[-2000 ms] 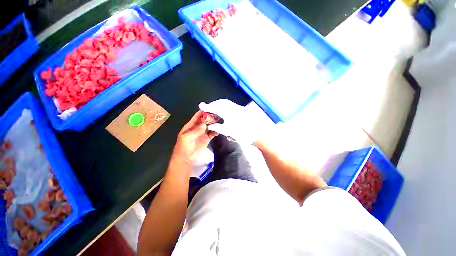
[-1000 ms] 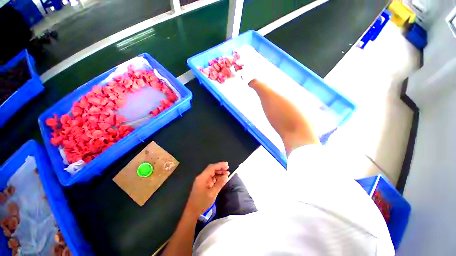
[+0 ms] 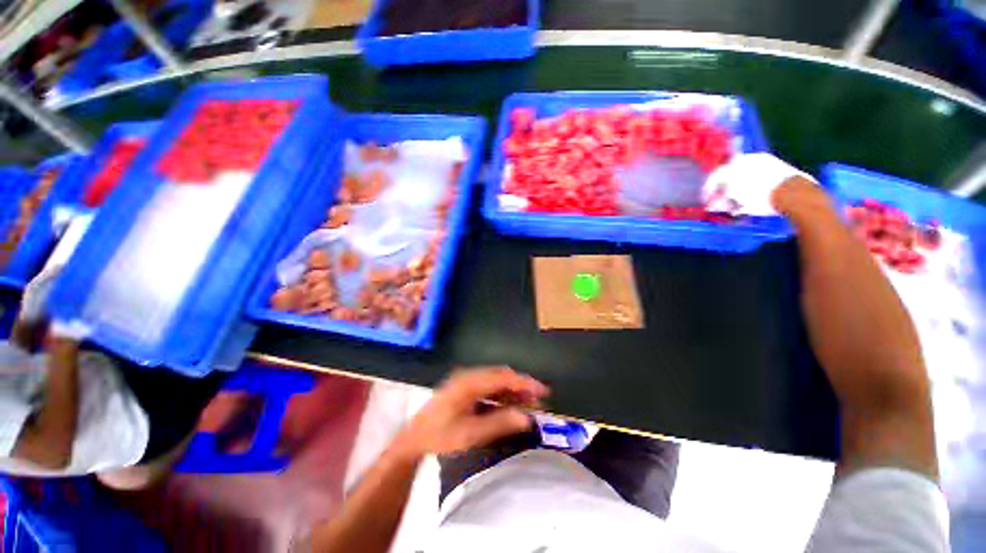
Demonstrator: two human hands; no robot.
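My right hand (image 3: 757,186), in a white glove, reaches over the right side of the middle bin (image 3: 638,228) of red parts (image 3: 568,162); its fingertips are at the red parts, and whether it holds one cannot be told. My bare left hand (image 3: 476,408) is at the table's front edge with fingers curled; any part in it is hidden. A cardboard pad (image 3: 557,308) with a green cap (image 3: 586,286) lies in front of the middle bin. Tan parts (image 3: 400,292) lie on a white liner in the bin (image 3: 430,324) to the left.
The right bin (image 3: 854,184) holds a cluster of joined pieces (image 3: 895,235). Further left are stacked blue bins (image 3: 184,351) with red parts, and another person (image 3: 76,405) seated there. A blue bin of dark parts (image 3: 449,45) stands behind. A blue stool (image 3: 254,421) is below the table.
The view has swung left. My right hand has moved from the right bin to the middle bin of red parts. My left hand stays near the table edge, fingers curled.
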